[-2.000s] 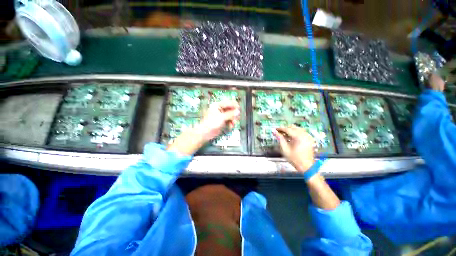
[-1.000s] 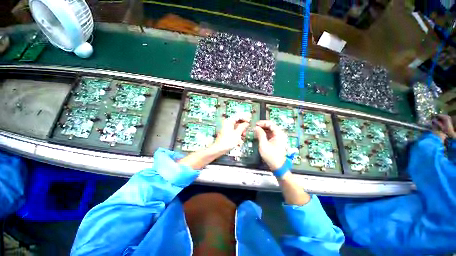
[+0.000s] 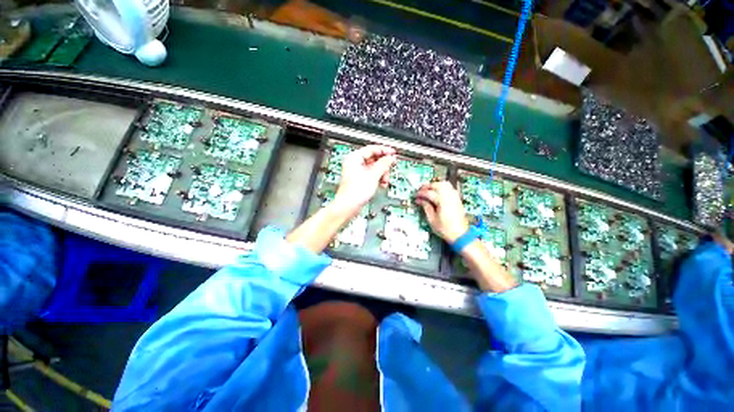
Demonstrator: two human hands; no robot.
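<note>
A dark-framed pallet [image 3: 375, 253] with four green circuit boards lies on the track in front of me. My left hand [image 3: 366, 175] is over its upper boards, thumb and fingertips together; whether a part is between them is too small to tell. My right hand [image 3: 442, 211] is just right of it, over the pallet's right side, fingertips bent down at the upper right circuit board [image 3: 409, 179]. A blue strap [image 3: 467, 236] is on my right wrist. The lower right circuit board [image 3: 405, 234] shows below my hands.
More pallets with boards lie left [image 3: 191, 167] and right [image 3: 515, 233]. A dark glittering component pile [image 3: 401, 90] lies on the green mat [image 3: 233, 71] behind the track, another pile [image 3: 618, 148] further right. A white fan [image 3: 133, 24] stands back left. A blue cord [image 3: 512, 72] hangs down. Another person's sleeve [image 3: 704, 294] is at right.
The view has shifted and tilted. Since two seconds ago, my right hand has moved left from the neighbouring pallet to the one under my left hand. My left hand is now over that pallet's upper boards.
</note>
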